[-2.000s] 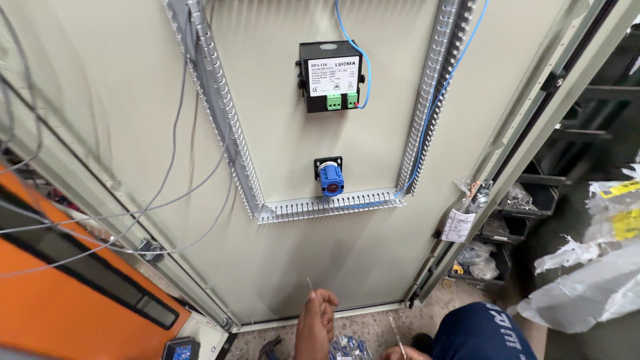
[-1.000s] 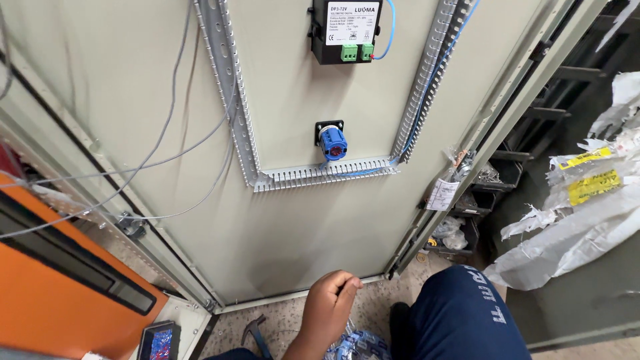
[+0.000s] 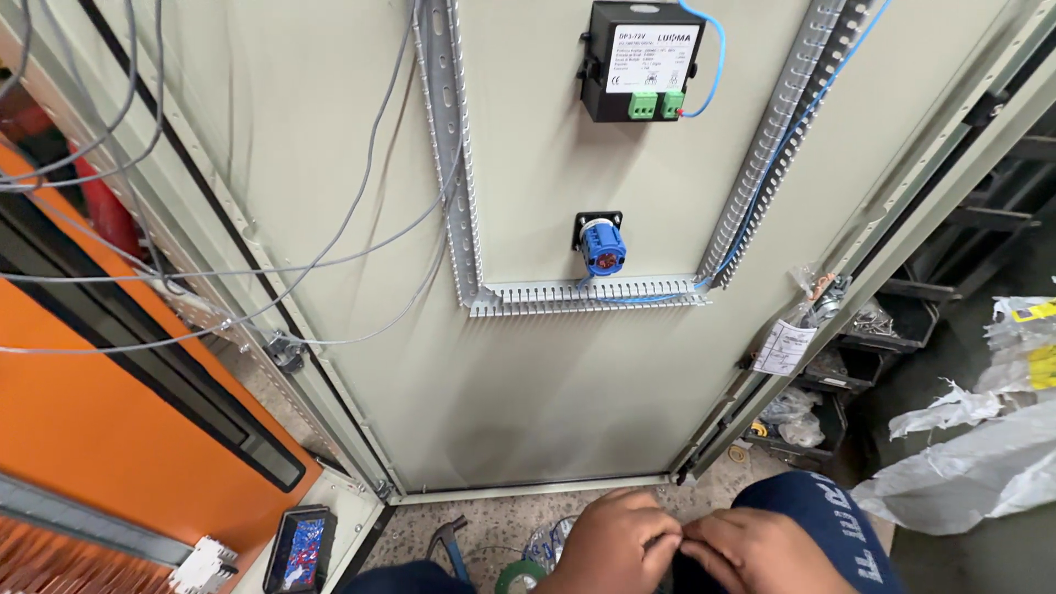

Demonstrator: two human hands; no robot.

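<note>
At the bottom centre, my left hand (image 3: pixel 619 540) and my right hand (image 3: pixel 755 549) meet fingertip to fingertip above the floor. Their fingers are pinched together; whatever lies between them is too small or hidden to make out. Beyond them stands a beige metal cabinet door (image 3: pixel 544 404). Mounted on it are a black meter module (image 3: pixel 643 62) with green terminal plugs and a blue wire, and a blue rotary switch body (image 3: pixel 604 247). Slotted wiring duct (image 3: pixel 590 297) frames them, with the blue wire (image 3: pixel 755 194) running in its right and bottom runs.
Grey cables (image 3: pixel 363 190) hang across the left. A black tray of small blue and red parts (image 3: pixel 305 549) sits on a ledge beside an orange panel (image 3: pixel 107 412). A hammer-like tool (image 3: pixel 450 549) and green tape roll (image 3: pixel 520 577) lie on the floor. Black bins (image 3: pixel 887 322) and torn plastic (image 3: pixel 965 470) are right.
The two hands, apart two seconds ago with thin pieces at their fingers, are now together. A blue wire now shows at the switch and in the bottom duct.
</note>
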